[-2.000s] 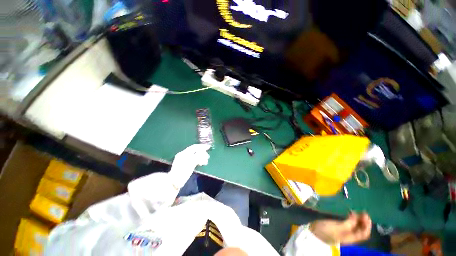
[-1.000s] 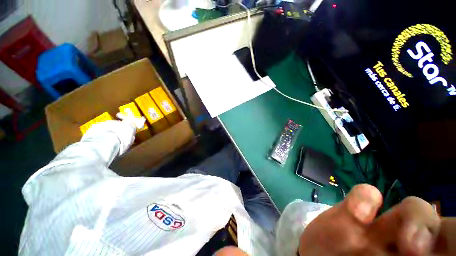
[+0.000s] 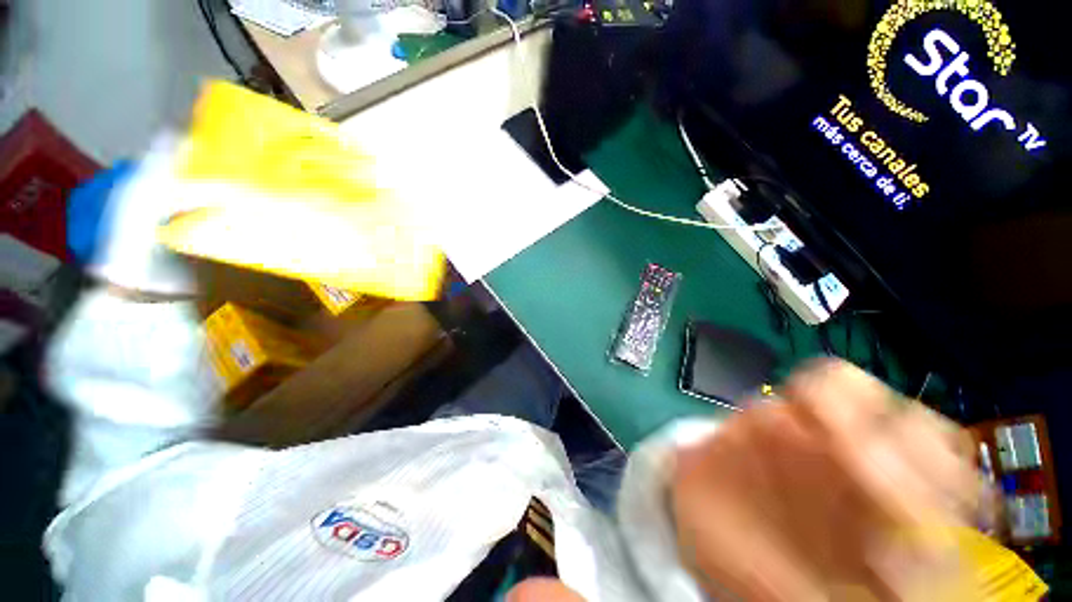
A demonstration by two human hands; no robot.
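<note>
My left hand (image 3: pixel 147 223), in a white glove and blurred, holds a yellow gift box (image 3: pixel 306 194) above the open shipping carton. My right hand (image 3: pixel 823 482), bare and strongly blurred, is large at the lower right. Part of another yellow box (image 3: pixel 993 570) shows beside it; I cannot tell whether the fingers grip it. A wrapped remote control (image 3: pixel 647 318) lies on the green bench. A black set-top box (image 3: pixel 725 362) lies to its right, partly hidden by my right hand.
The brown shipping carton (image 3: pixel 376 365) at the lower left holds yellow boxes. A white power strip (image 3: pixel 776 261) with plugs lies before the TV monitor (image 3: pixel 929 129). White sheets (image 3: pixel 470 212) overhang the bench's left part. An orange-red case (image 3: pixel 1020 476) is at the right.
My left hand has come up out of the shipping carton with a yellow box. A yellow box part now shows beside my right hand. The view has shifted slightly.
</note>
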